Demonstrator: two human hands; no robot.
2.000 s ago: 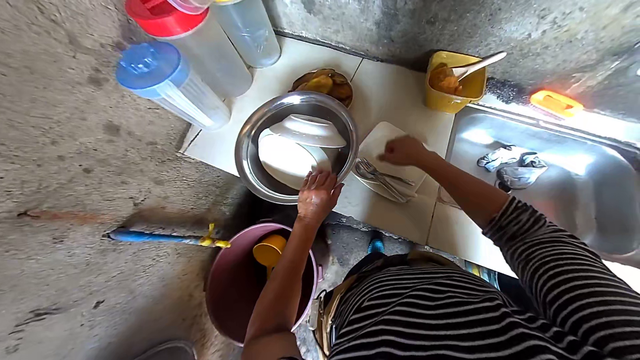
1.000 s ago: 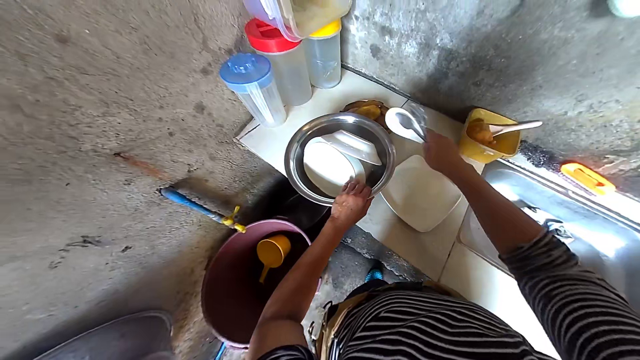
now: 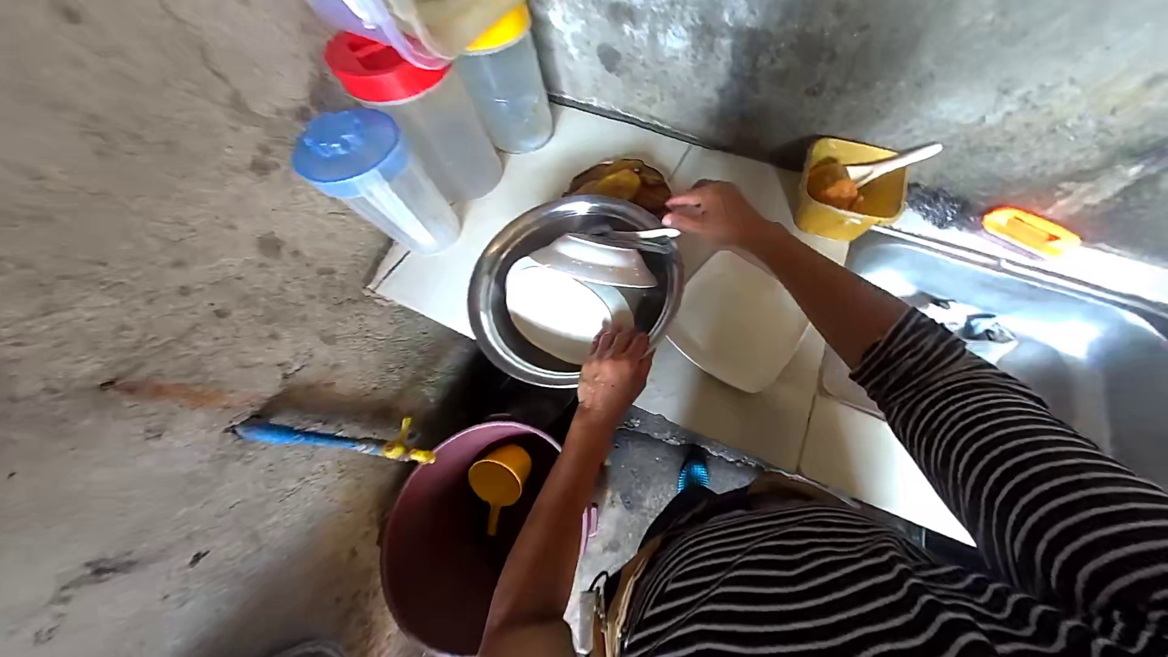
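Note:
A round metal basin (image 3: 493, 315) stands on the tiled counter with white dishes (image 3: 557, 306) inside, one of them a bowl (image 3: 598, 260) lying on its side or upside down. Spoons and other utensils (image 3: 639, 235) lie across the top of the bowl, at the basin's right side. My left hand (image 3: 616, 370) rests on the basin's near rim, fingers over the edge against a dish. My right hand (image 3: 716, 214) is just beyond the utensil handles, fingers apart, with nothing seen in it. Below it a white square plate (image 3: 741, 319) lies on the counter.
Lidded plastic pitchers (image 3: 392, 182) stand at the left. Behind the basin is a dish of yellowish food (image 3: 620, 182). A yellow container (image 3: 853, 196) holds a spoon beside the metal sink (image 3: 1077, 356). Below the counter, a pink bucket (image 3: 401, 566) holds a yellow dipper (image 3: 500, 474) near a blue pipe (image 3: 310, 436).
Utensils lay on the square plate two seconds ago; my right hand then lifted them, and they now lie in the basin, let go. My left hand has stayed at the basin's rim.

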